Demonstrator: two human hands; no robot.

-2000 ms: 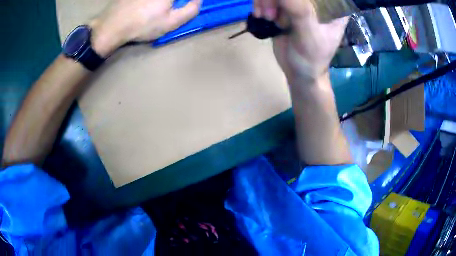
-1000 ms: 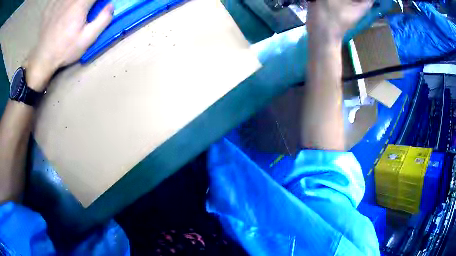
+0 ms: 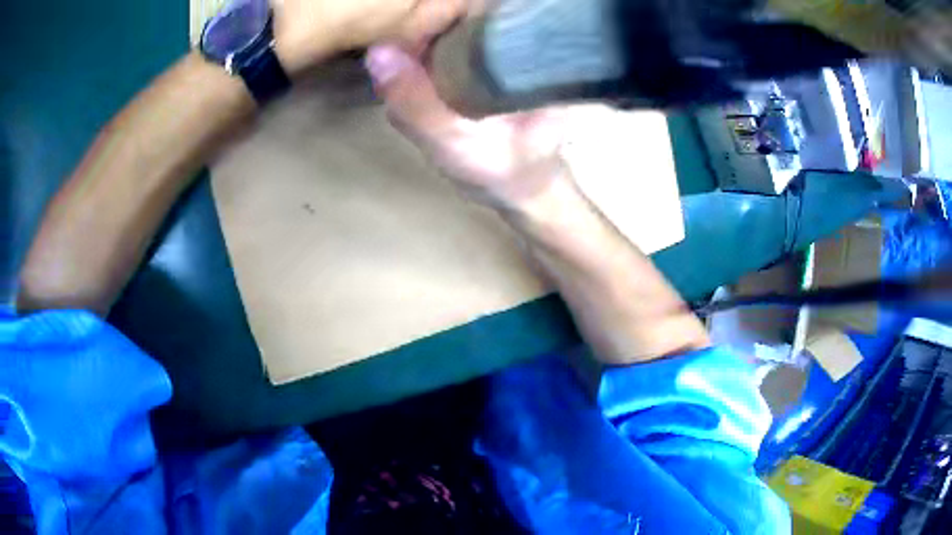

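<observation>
The electric screwdriver [image 3: 548, 44], dark with a pale label and a tan-brown grip, lies across the top of the view, blurred. My right hand [image 3: 485, 146] is wrapped around its grip from below. Its bit is not visible. My left hand [image 3: 355, 26], with a watch at the wrist, is at the top edge beside the grip; its fingers are partly cut off and hidden. The cardboard work sheet [image 3: 365, 272] lies under both hands, with a small dark speck on it. The blue device is not visible.
Screw feeders [image 3: 746, 146] stand right of the sheet on the green bench [image 3: 449, 361]. A black cable [image 3: 825, 295] runs across the right side. An open carton [image 3: 846, 266] and a yellow bin [image 3: 819, 496] are beyond the bench at right.
The view has swung back left from the carton side. My right hand has come in from the right to beside my left hand, with the screwdriver now large in view. The blue device has left the view.
</observation>
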